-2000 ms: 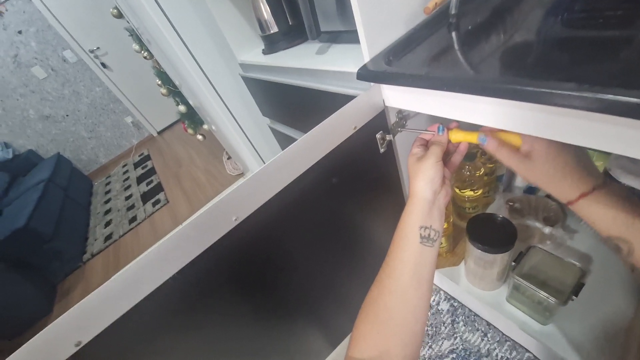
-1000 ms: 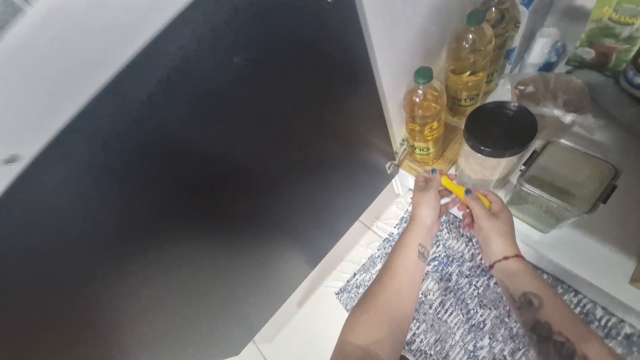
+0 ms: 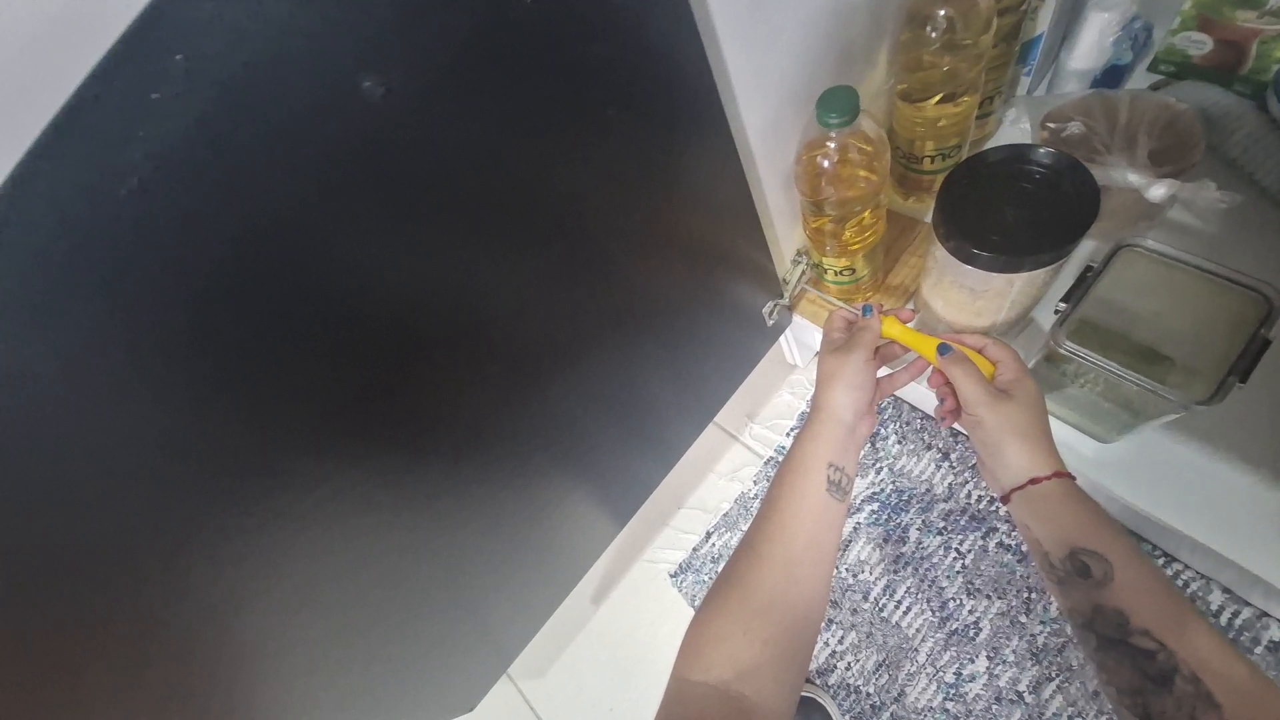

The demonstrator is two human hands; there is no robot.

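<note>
My right hand [image 3: 985,385] grips the yellow handle of a screwdriver [image 3: 912,340]. Close by on the left, my left hand [image 3: 855,350] pinches the screwdriver around the front of its handle and shaft. The shaft points up and left to a metal cabinet hinge [image 3: 790,288] at the lower corner of the opened dark door [image 3: 400,330]; whether the tip sits in a screw cannot be made out. Just behind the hinge, a bottle of oil [image 3: 843,200] with a green cap stands upright on a wooden board [image 3: 905,250].
Inside the cabinet stand more oil bottles [image 3: 940,100], a black-lidded jar [image 3: 1015,215], a lidded glass container [image 3: 1150,330] and a plastic bag [image 3: 1130,140]. A woven rug [image 3: 900,560] lies on the tiled floor [image 3: 590,640] below my arms.
Both hands and the screwdriver have gone from the upper hinge, seen two seconds ago, down to the lower one. The view has tilted down with them.
</note>
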